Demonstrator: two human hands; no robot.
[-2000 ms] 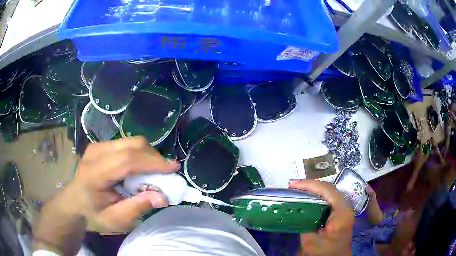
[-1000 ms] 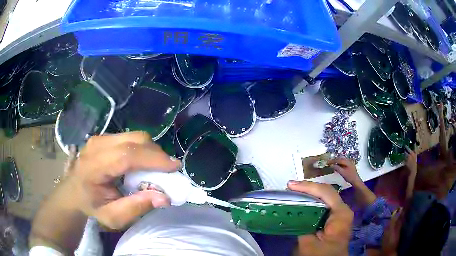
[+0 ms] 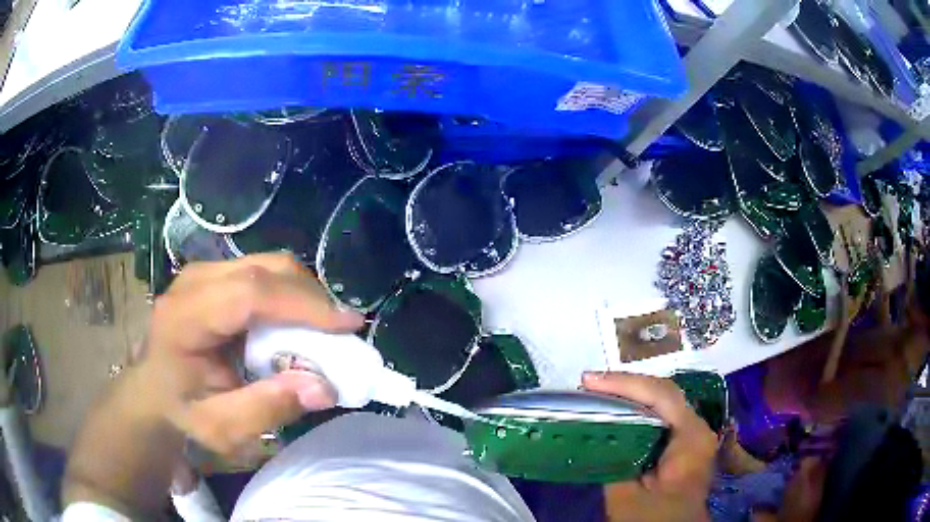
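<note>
My left hand [image 3: 250, 357] grips a white squeeze bottle [image 3: 311, 364] with a long thin tip pointing right. The tip touches or nearly touches the left end of a green casing [image 3: 571, 445]. My right hand [image 3: 668, 444] holds this casing low in front of me by its right end. The holed green band faces me, and the smooth silver side is on top. A few small shiny spots sit at the left holes; the holes to the right look dark. My right palm is mostly hidden behind the casing.
Overlapping green casings [image 3: 367, 243] lie behind my hands. A blue tray [image 3: 408, 87] hangs over them. At right are a shiny parts pile [image 3: 695, 280], a brown card [image 3: 649, 336], more casings [image 3: 783, 255] and a person's blurred arm [image 3: 760, 474]. A white-clad shape [image 3: 382, 474] is below.
The bottle tip stays at the casing's left end, with slight hand shifts. Casings behind have shifted; one raised at left a second ago is gone from there. Another person's hand has left the brown card.
</note>
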